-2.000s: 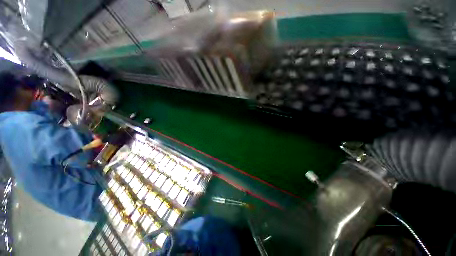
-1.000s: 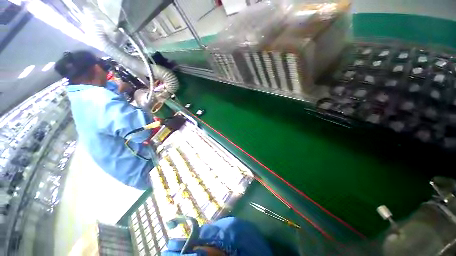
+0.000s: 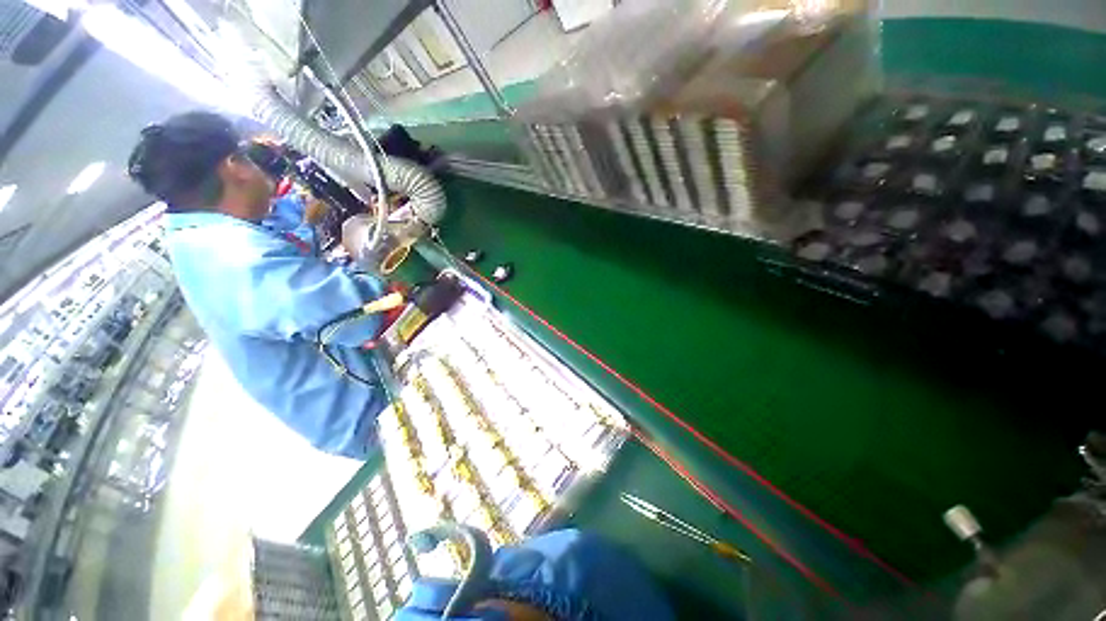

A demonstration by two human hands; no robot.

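Clear component trays (image 3: 516,406) with rows of white-silver parts and yellow bits lie on the bench left of centre. A blue sleeve (image 3: 570,576) reaches in at the bottom, with a light blue band or cord looped beside it over the tray edge. A small, dark, blurred part of my left hand (image 3: 509,610) shows there, cut off by the bottom edge; its fingers and any hold are hidden. My right hand is out of the picture. Thin tweezers (image 3: 685,527) lie on the green mat right of the sleeve. A clear extraction hood (image 3: 1037,576) is partly visible at the lower right.
A person in a blue smock (image 3: 273,322) works at the left, near a ribbed duct hose (image 3: 418,188). Wrapped stacked trays (image 3: 703,146) stand on the back shelf beside a dark parts tray (image 3: 958,194). Red lines cross the green mat (image 3: 679,346).
Since two seconds ago the view has swung right and steadied, showing more of the neighbouring person; the hood has slid toward the lower right edge. Over the last second the view shifts only slightly.
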